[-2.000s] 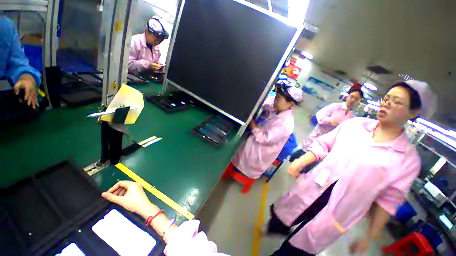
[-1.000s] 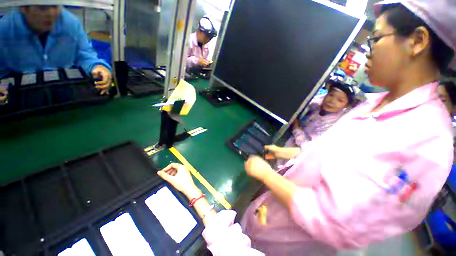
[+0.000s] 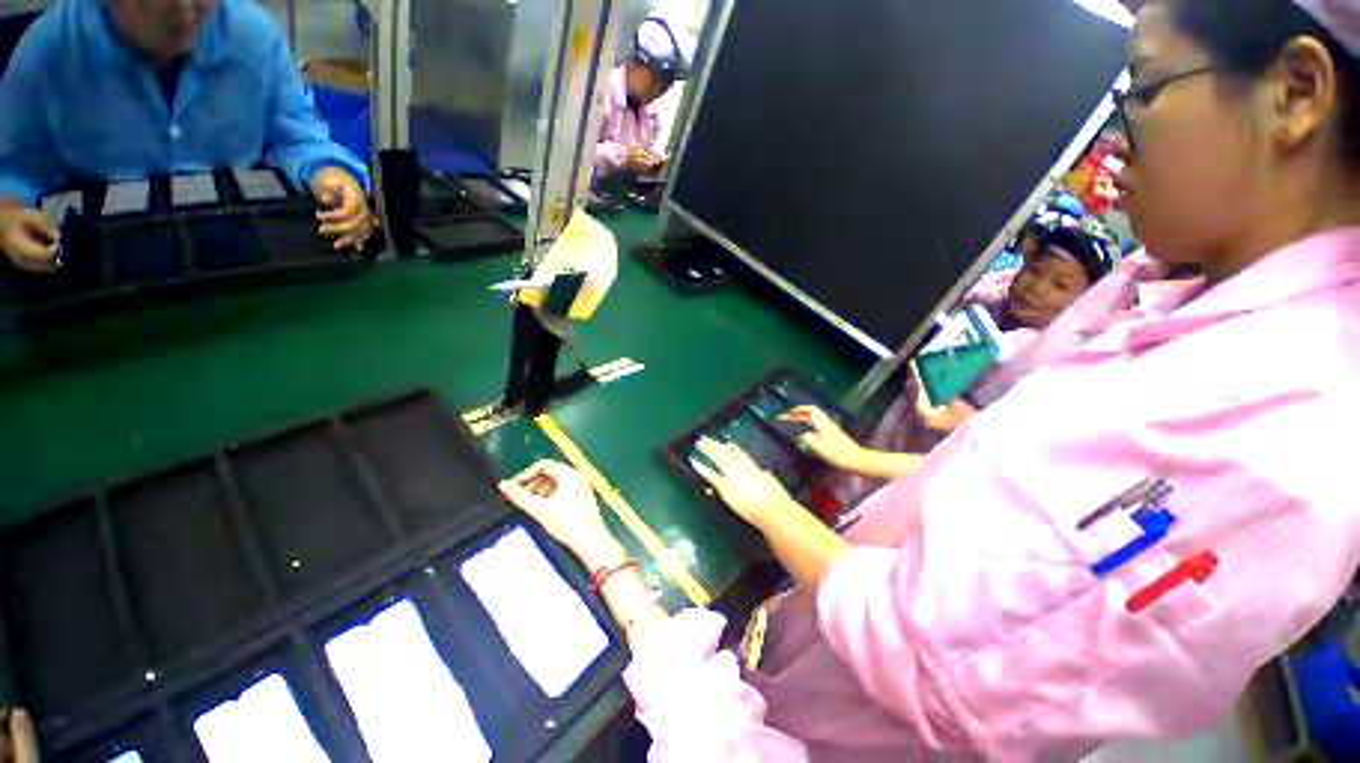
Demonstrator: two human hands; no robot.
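Note:
A black phone tray (image 3: 425,578) lies in front of me at lower centre. Its slots hold several smartphones with white lit screens, the right one (image 3: 534,610) nearest my right hand. A second black tray (image 3: 284,499) with bare slots lies edge to edge behind it. My right hand (image 3: 555,504) is at the tray's upper right corner, fingers curled together above the rim; I see nothing in it, but whether the fingers fully close is unclear. My left hand (image 3: 21,741) shows only as a small sliver at the lower left edge; its hold is hidden.
A black upright holder (image 3: 531,358) with a yellow-and-white top stands behind the trays. Yellow tape (image 3: 619,505) runs right of them. A person in pink stands close at right, both hands over another black tray (image 3: 768,447). A person in blue sits opposite. A black panel (image 3: 880,149) stands behind.
The view has shifted slightly, showing more of the near tray. The standing person's hands have moved onto the tray at right. A teal-screened device now shows beside them. A sliver of my left hand has appeared.

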